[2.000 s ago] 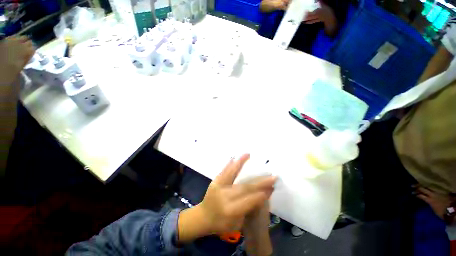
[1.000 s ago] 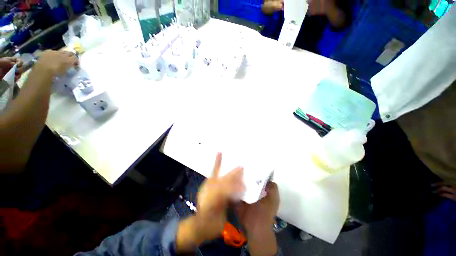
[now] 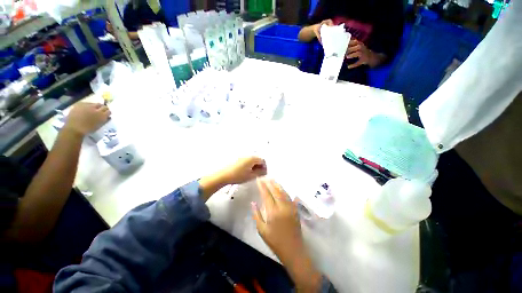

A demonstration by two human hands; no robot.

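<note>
A white plug adapter (image 3: pixel 320 200) with dark openings on its faces rests on the white tabletop, just right of my right hand. My left hand (image 3: pixel 249 170) is over the tabletop with its fingers curled; whether it holds anything is unclear. My right hand (image 3: pixel 277 217) is just below it, back up, fingers extended and close to the left hand. Something white and blurred may lie between the hands, but glare hides it. Tiny dark specks lie on the tabletop near my left wrist.
White adapters (image 3: pixel 120 154) stand at the left by another person's hand (image 3: pixel 86 118); more stand mid-rear, before white-green cartons (image 3: pixel 180 67). At right are a translucent bottle (image 3: pixel 399 205), a teal pad (image 3: pixel 395 146) and pens (image 3: pixel 366 166). A person opposite holds a white carton (image 3: pixel 333 51).
My hands have moved from the near table edge to over the tabletop. The adapter that was between them now rests right of my right hand. The view has tilted up.
</note>
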